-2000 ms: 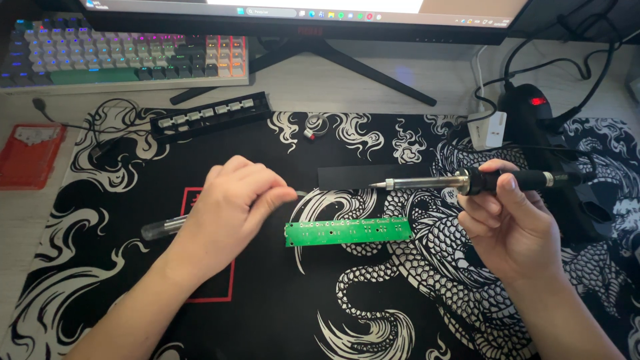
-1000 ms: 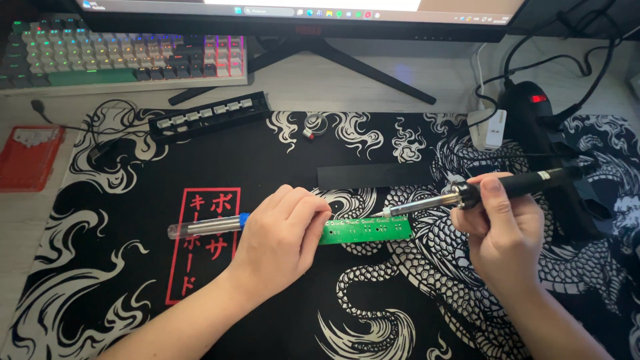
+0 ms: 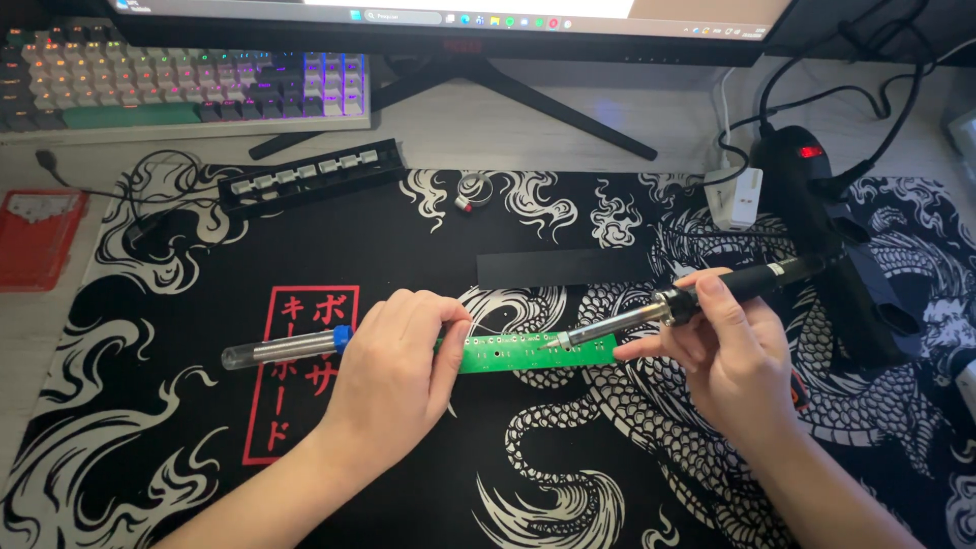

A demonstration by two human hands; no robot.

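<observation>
A narrow green circuit board [image 3: 526,357] lies over the dark desk mat, its left end hidden by my left hand [image 3: 400,366]. That hand is closed around a clear tube of solder wire [image 3: 286,349] with a blue cap, which sticks out to the left; the thumb and forefinger are pinched at the board's left end. My right hand [image 3: 732,343] grips a soldering iron [image 3: 625,320] by its black handle. The iron's tip is at the middle of the board; whether it touches is unclear. A right fingertip meets the board's right end.
Behind the board lies a flat black strip [image 3: 560,267]. A black case with white switches [image 3: 305,175] and a lit keyboard [image 3: 183,84] are back left, near a red box [image 3: 38,240]. The monitor stand [image 3: 473,72] is behind. A power strip [image 3: 831,244] with cables stands right.
My left hand has moved right and down to the board's left end, which was uncovered two seconds ago. The iron's tip has come down from above the board and moved left since one second ago.
</observation>
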